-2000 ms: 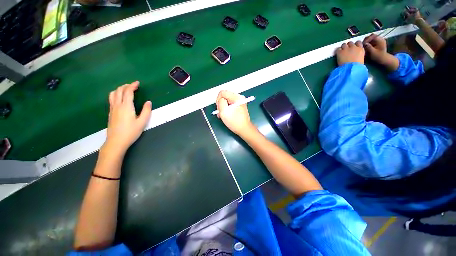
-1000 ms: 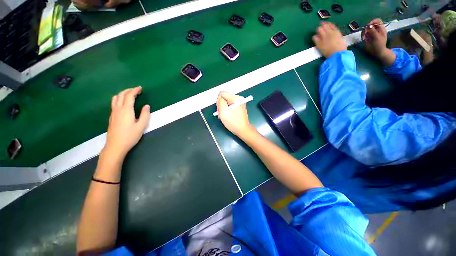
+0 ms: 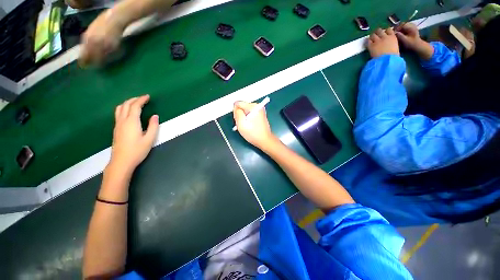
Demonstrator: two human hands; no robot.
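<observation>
My left hand [image 3: 130, 131] rests empty over the white rail, its fingers apart and reaching over the edge of the green conveyor belt [image 3: 181, 87]. My right hand [image 3: 252, 124] rests at the rail's near edge and holds a slim white pen-like tool [image 3: 259, 110], tilted up to the right. The nearest watch body [image 3: 223, 69], with a black face and bright rim, lies on the belt beyond the rail. A second watch body [image 3: 263, 46] lies behind it to the right. Neither hand touches a watch.
A black smartphone [image 3: 311, 129] lies right of my right hand. A neighbour's hands [image 3: 384, 42] work at the rail on the right. Another person's blurred hand [image 3: 101, 41] reaches over the belt from the far side. An all-black unit [image 3: 178, 50] lies near it.
The watches nearest me have shifted up and right. A hand from the far side has come over the belt, and another black unit now shows beside it. My hands have barely moved.
</observation>
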